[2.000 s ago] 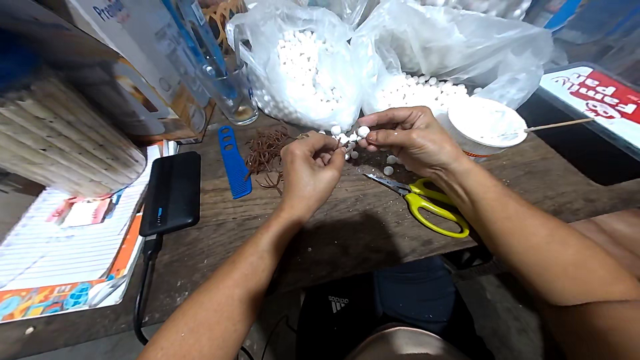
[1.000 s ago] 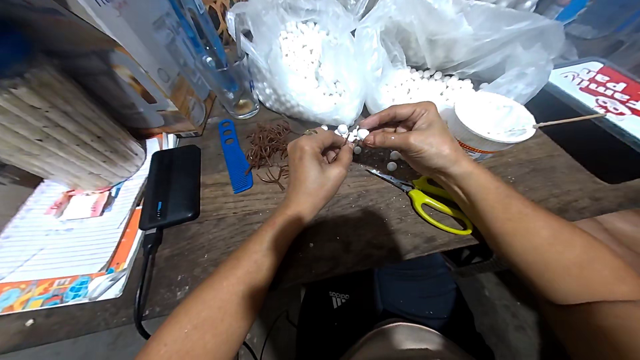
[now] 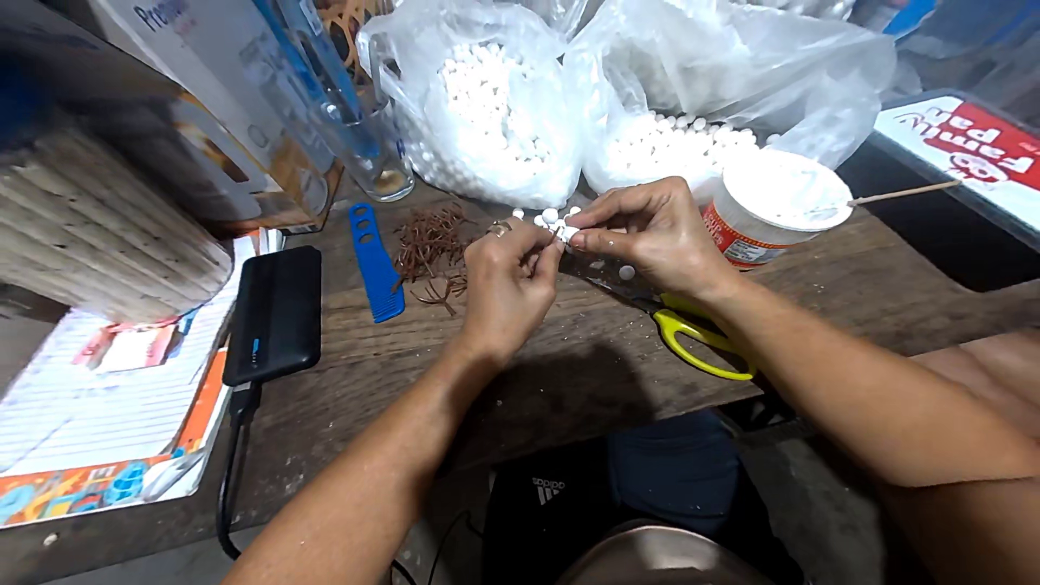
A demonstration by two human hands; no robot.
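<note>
Both hands meet over the wooden table. My left hand (image 3: 512,272), with a ring on one finger, pinches a small cluster of white foam balls (image 3: 550,216); what joins the balls is mostly hidden. Thumb and forefinger of my right hand (image 3: 650,236) hold a white ball at the cluster's right side. Yellow-handled scissors (image 3: 700,345) lie partly under my right forearm, near a loose white ball (image 3: 626,273). Left of my left hand rests a pile of thin brown twisted stems (image 3: 429,242). A paper tub (image 3: 751,236) with white paste and a wooden stick (image 3: 906,192) stands beyond my right wrist.
Two plastic bags (image 3: 561,154) of white balls stand at the back. A blue comb-like tool (image 3: 376,268), a black power bank (image 3: 276,315) with a cable, a drinking glass (image 3: 390,175), a lined notebook (image 3: 106,398) and bundled sticks (image 3: 106,227) are to the left. A black-rimmed container (image 3: 918,219) is at right.
</note>
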